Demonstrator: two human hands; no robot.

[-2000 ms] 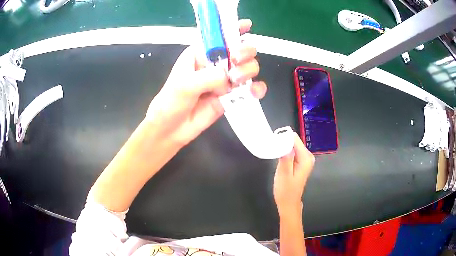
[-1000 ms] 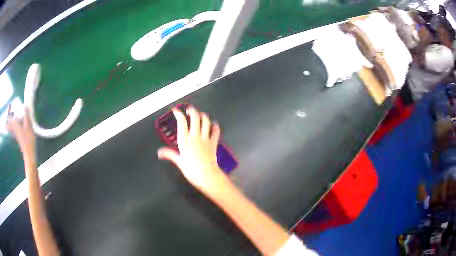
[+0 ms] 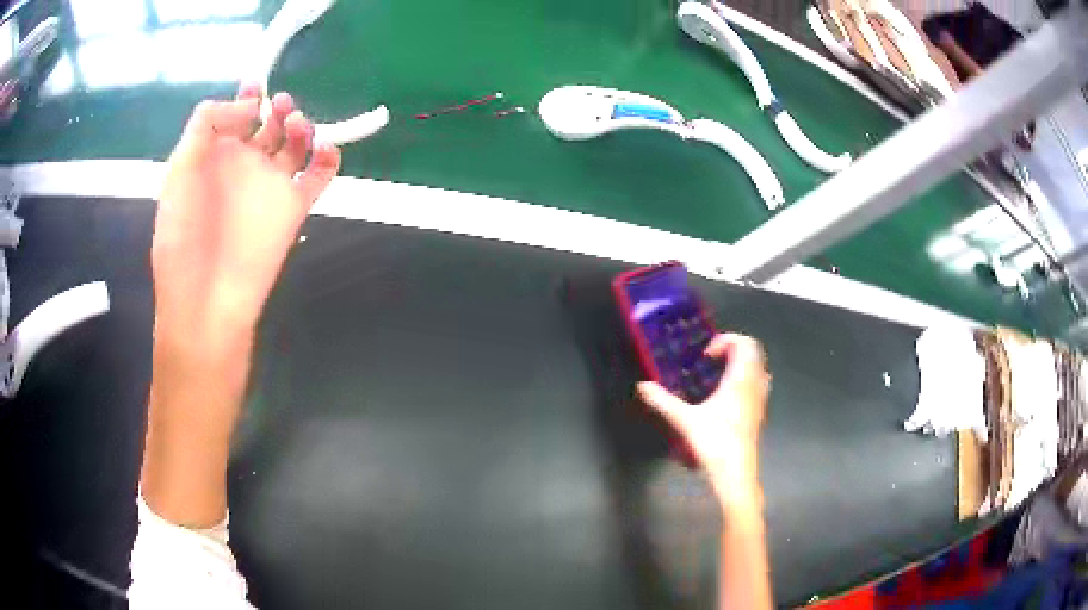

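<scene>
My right hand (image 3: 722,411) grips a red-cased smartphone (image 3: 671,328) by its lower part, thumb on the near left side. The phone is tilted over the dark mat, its screen lit. My left hand (image 3: 239,179) is raised at the white rail and the green belt's near edge. Its fingers are loosely bent and apart, with nothing seen held in them. A white curved unit (image 3: 364,124) lies on the belt behind its fingertips, partly hidden by them.
A white unit with a blue battery (image 3: 642,113) lies on the green belt, another white curved unit (image 3: 746,68) beyond it. Thin red wire (image 3: 459,106) lies on the belt. A grey post (image 3: 883,161) crosses at right. A white curved arm (image 3: 57,315) is at left; stacked white parts (image 3: 951,381) are at right.
Two seconds ago both hands held the white housing with the blue battery; it has left my hands. My right hand, flat over the phone a second ago, now grips it. The view has turned back leftward.
</scene>
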